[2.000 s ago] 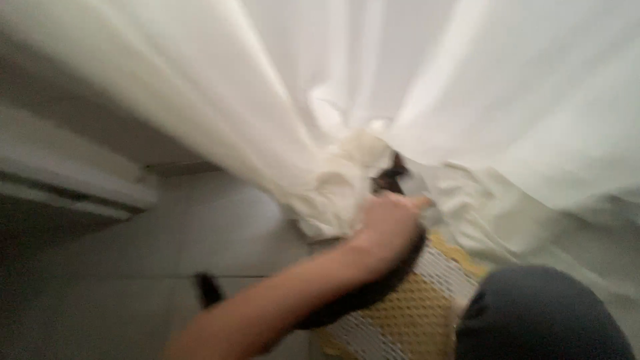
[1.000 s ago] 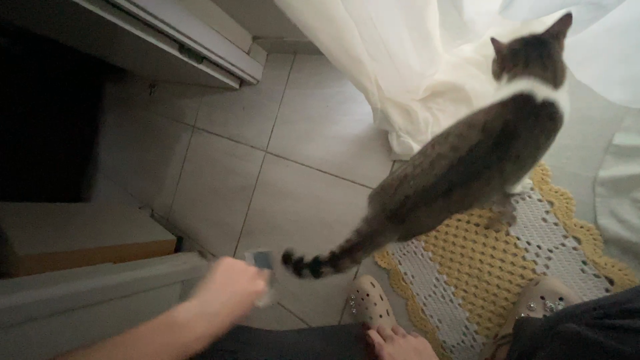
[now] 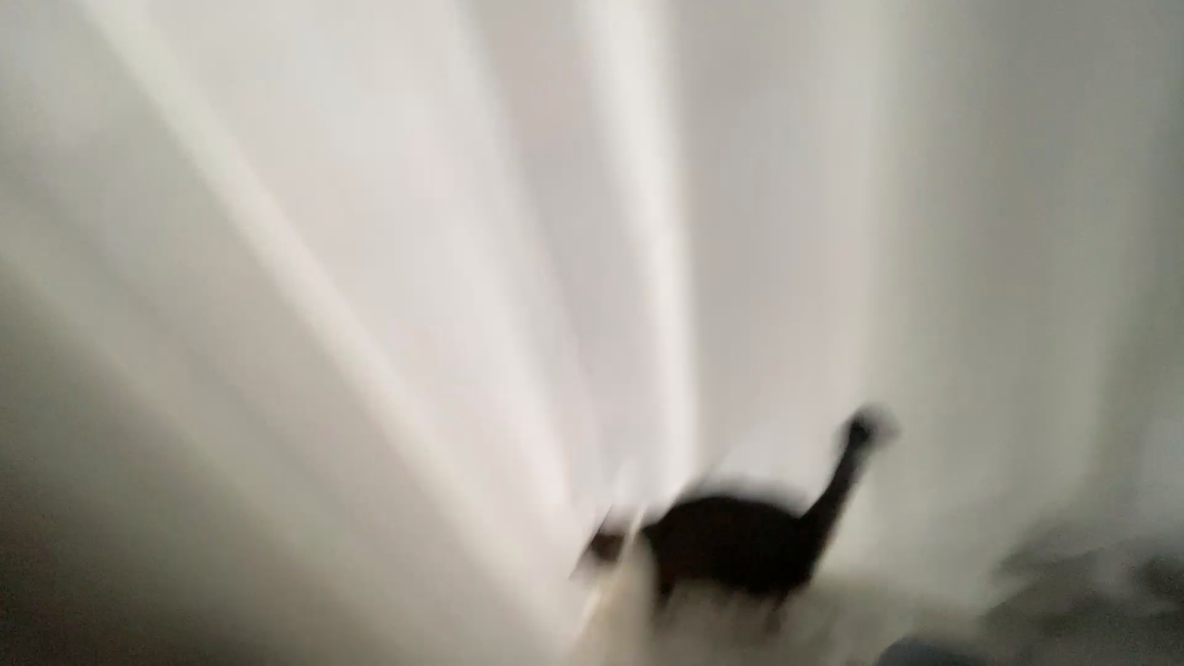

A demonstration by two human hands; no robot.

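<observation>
A dark cat (image 3: pixel 731 546), badly blurred, stands low in the head view, a little right of the middle. Its tail points up to the right, and its head is at the left beside a fold of pale cloth. Behind and around it hangs a white curtain (image 3: pixel 444 277) in long folds. Neither my left hand nor my right hand is in the picture, so what they hold or touch is hidden.
At the lower right lies a blurred dark grey shape (image 3: pixel 1091 583) that I cannot make out. A small dark bluish rounded shape (image 3: pixel 925 652) shows at the bottom edge. The lower left corner is in shadow.
The view has swung up to the curtain. The cat, over the yellow and white rug a second ago, now stands against the curtain with its tail raised. My hands have left the view.
</observation>
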